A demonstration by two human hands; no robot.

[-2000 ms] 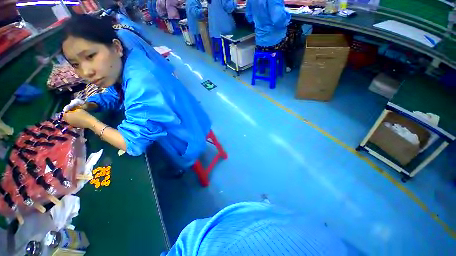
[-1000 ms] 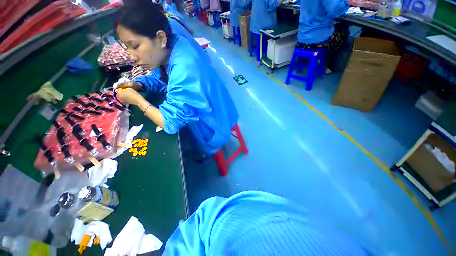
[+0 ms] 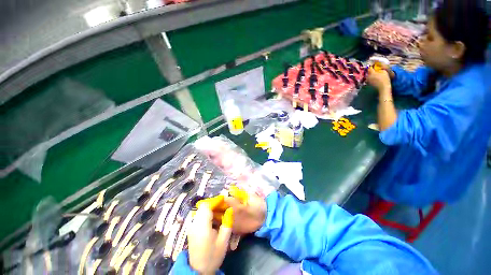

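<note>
My left hand (image 3: 207, 233) and my right hand (image 3: 242, 211) are close together, fingertips nearly meeting, over the near right side of the watch tray. Yellow-orange finger cots cover several fingertips. A short pale strip, like a strap end, shows just below my right hand; the fingers hide whether a watch is between them. Wristwatches (image 3: 145, 215) with dark cases and beige straps lie in rows on a dark tray under clear plastic sheet (image 3: 175, 161). A pink wrapped pad (image 3: 229, 161) lies behind my right hand.
White tissues (image 3: 288, 174), a box (image 3: 289, 136) and a white bottle with yellow label (image 3: 233, 118) stand beyond. Further off are loose finger cots (image 3: 343, 127) and a pink tray (image 3: 307, 80) of black-strapped watches. A person in blue (image 3: 430, 129) sits at right. Sheets (image 3: 156, 131) lean on the panel.
The view has swung from the aisle and neighbour to the left, onto the bench. Both my hands and the tray of beige-strapped watches have come into view. The neighbour now sits at the right edge.
</note>
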